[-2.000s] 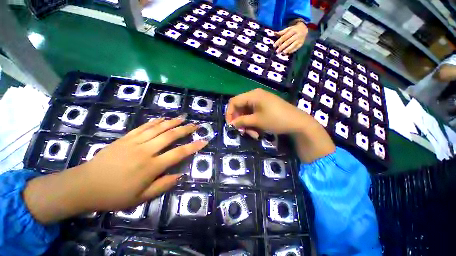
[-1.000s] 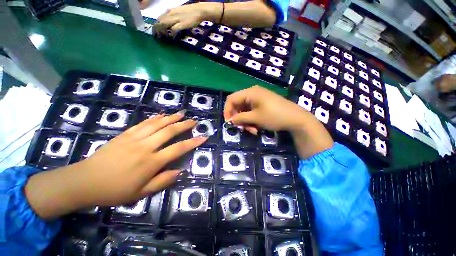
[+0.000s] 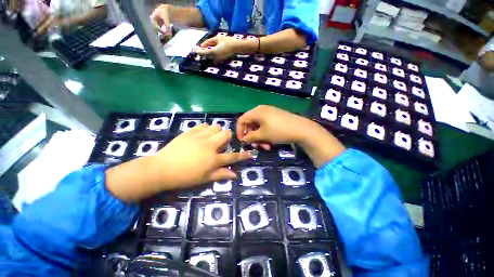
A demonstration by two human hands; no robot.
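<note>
A large glossy black blister tray [image 3: 241, 203] lies in front of me, with silver-white squarish components [image 3: 253, 216] with round dark centres in its pockets. My right hand [image 3: 272, 129] is at an upper pocket, thumb and fingertips pinched together over a component. Whether they hold a small piece is too small to tell. My left hand [image 3: 181, 160] lies palm down over the tray with fingers spread and holds nothing. Its index fingertip reaches the same pocket, beside the right fingertips. Both hands hide several pockets.
Two filled black trays stand across the green bench [image 3: 135, 92], one far [image 3: 244, 84] and one at right [image 3: 374, 97]. A person's hand [image 3: 219, 48] is over the far tray. White sheets [image 3: 54, 162] lie at left, stacked black trays [image 3: 460, 216] at right. A metal post [image 3: 142, 35] stands behind.
My left hand has slid right, its index finger now at the right hand's pocket. My right hand stays pinched there. The view has shifted slightly. The other person's hands have moved over the far tray and sheets.
</note>
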